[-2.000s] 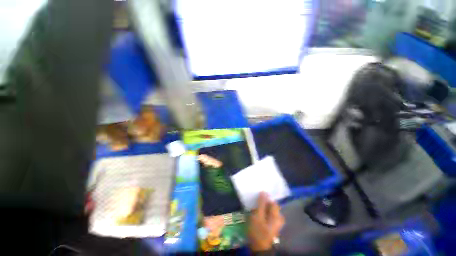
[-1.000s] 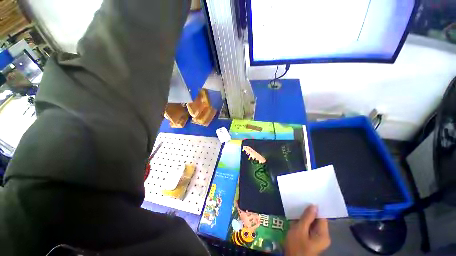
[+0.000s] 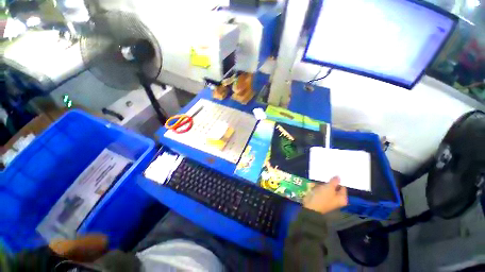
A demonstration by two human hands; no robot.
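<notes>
A plain white square-cornered sheet (image 3: 340, 169) is held flat by its lower edge between the thumb and fingers of my right hand (image 3: 327, 196). The sheet is over the right part of the black mouse pad (image 3: 290, 146) and the dark-lined blue tray (image 3: 394, 195). My left hand (image 3: 80, 246) is low at the left, blurred, beside the large blue tote (image 3: 119, 133); its finger pose is unclear. A pale piece (image 3: 218, 129) lies on the yellow fixture (image 3: 221, 140), on the perforated plate (image 3: 197, 139).
Orange-handled scissors (image 3: 180, 123) lie at the plate's left edge. A black keyboard (image 3: 220, 195) runs along the bench front. Printed paper (image 3: 80, 196) lies in the tote. A monitor (image 3: 375, 40) stands behind. Fans stand at left (image 3: 125, 50) and right (image 3: 460, 170).
The view has swung left and down, showing the tote, keyboard and scissors. The left arm has come down from across the view to the lower left. My right hand still holds the sheet.
</notes>
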